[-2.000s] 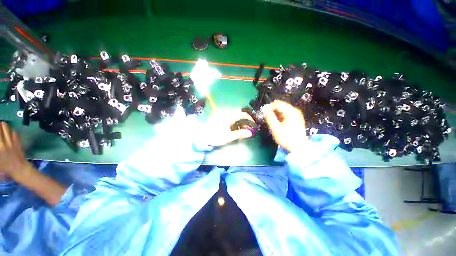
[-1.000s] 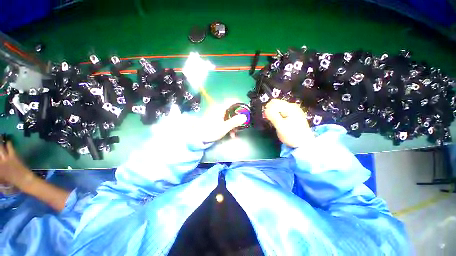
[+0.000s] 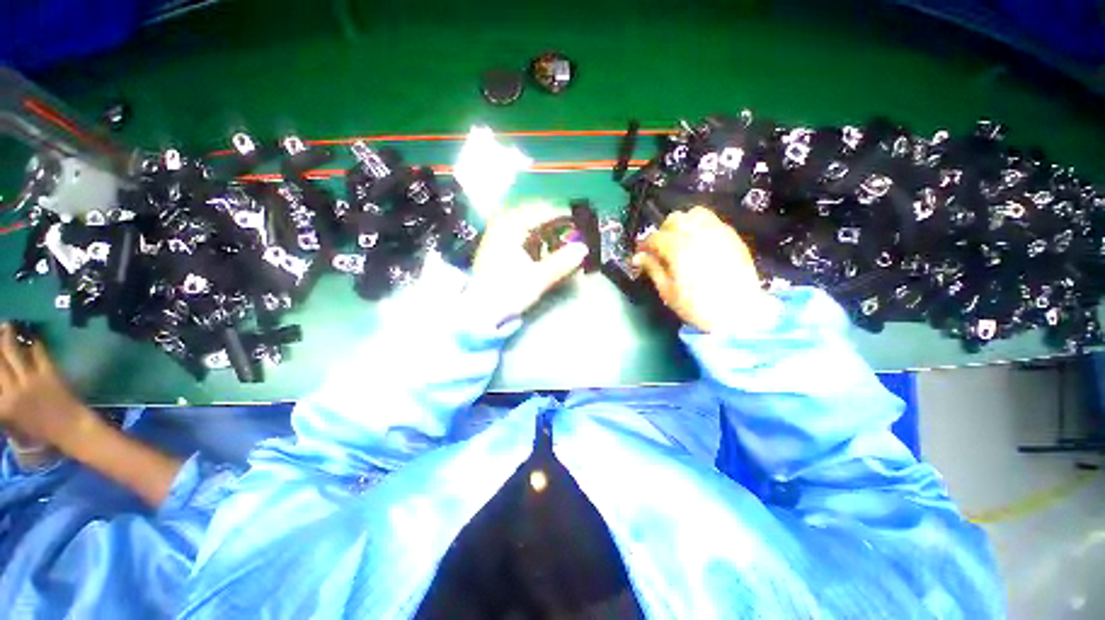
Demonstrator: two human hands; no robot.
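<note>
My left hand (image 3: 515,269) holds a round dark watch case (image 3: 555,240) with a purple glint, its thumb across the face. A short black strap piece (image 3: 585,236) stands upright against the right side of the case. My right hand (image 3: 700,269) is just to the right, at the left edge of the large strap heap (image 3: 872,230), fingers curled with the fingertips close together near a strap with a silver buckle. Glare and small size hide whether the fingertips pinch it.
Another strap heap (image 3: 194,260) lies left. A glaring white patch (image 3: 488,170) lies between the heaps. Two round dark parts (image 3: 502,85) lie beyond the orange lines. A neighbour's hand (image 3: 34,394) is at the left bench edge. A grey metal arm (image 3: 61,127) reaches in at upper left.
The watch case has moved slightly up and left with my left hand, and the upright strap piece now shows beside it. My right hand remains near the right heap, its fingers changed in pose.
</note>
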